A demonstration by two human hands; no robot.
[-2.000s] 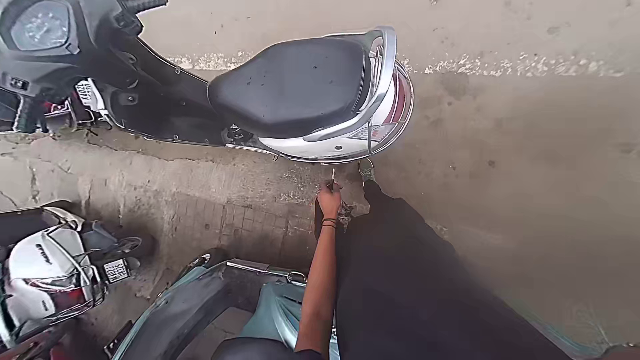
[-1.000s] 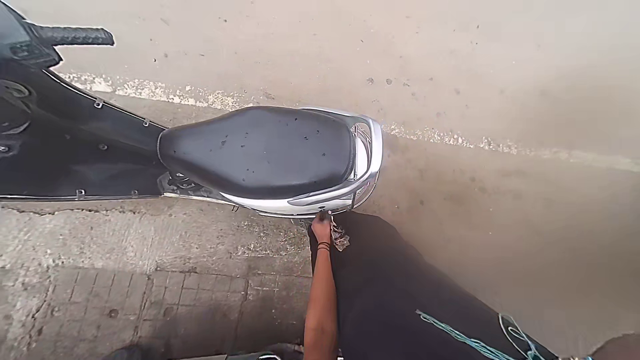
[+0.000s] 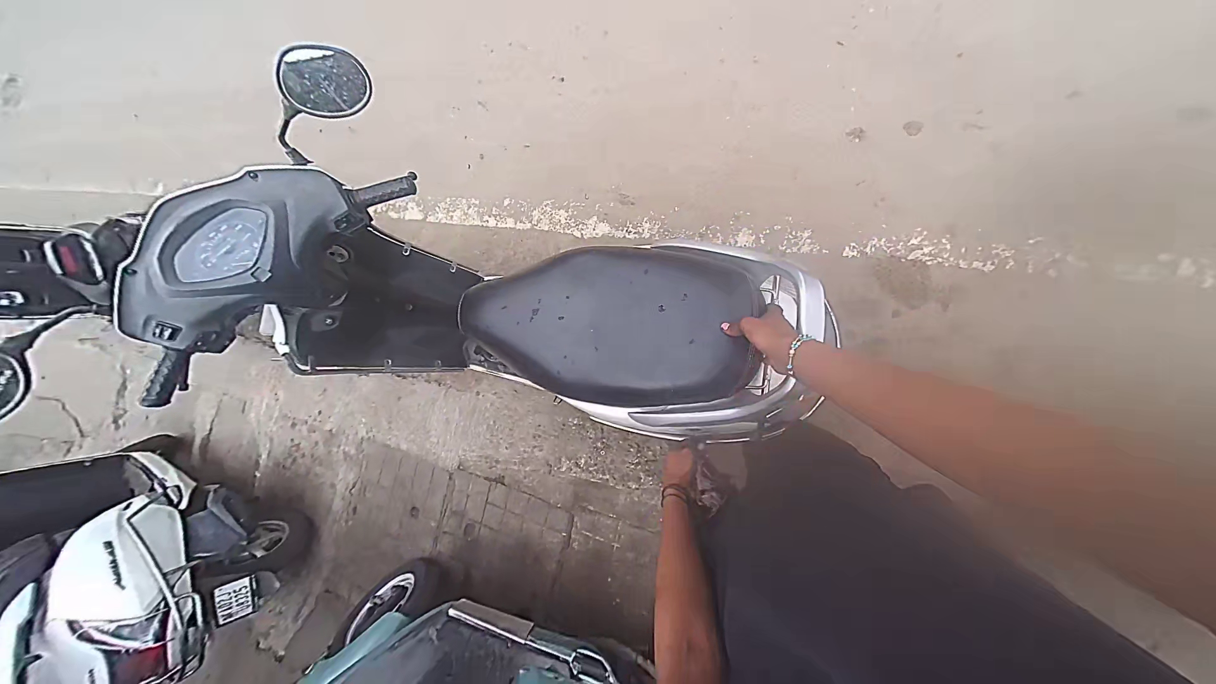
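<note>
A parked scooter with a black seat [image 3: 608, 323] spans the middle of the head view. My right hand [image 3: 768, 334] is at the rear end of the seat, its thumb on top and its fingers curled down at the seat's back edge, beside the silver grab rail [image 3: 812, 304]. A beaded bracelet is on that wrist. My left hand [image 3: 679, 465] is at the scooter's near side, below the rear body panel, with its fingertips against or close to the panel. A crumpled patterned cloth or pouch [image 3: 711, 483] hangs beside it. What the left fingers hold is too small to tell.
The scooter's handlebar console [image 3: 223, 247] and round mirror [image 3: 323, 82] are at the left. A white scooter [image 3: 114, 579] stands at the lower left, and a teal one [image 3: 446, 646] at the bottom. Paving and a faded white road line [image 3: 570, 220] run alongside.
My right hand has come into view and taken hold of the seat's rear edge. The left hand stays at the scooter's side. The view has shifted, showing the handlebars and mirror.
</note>
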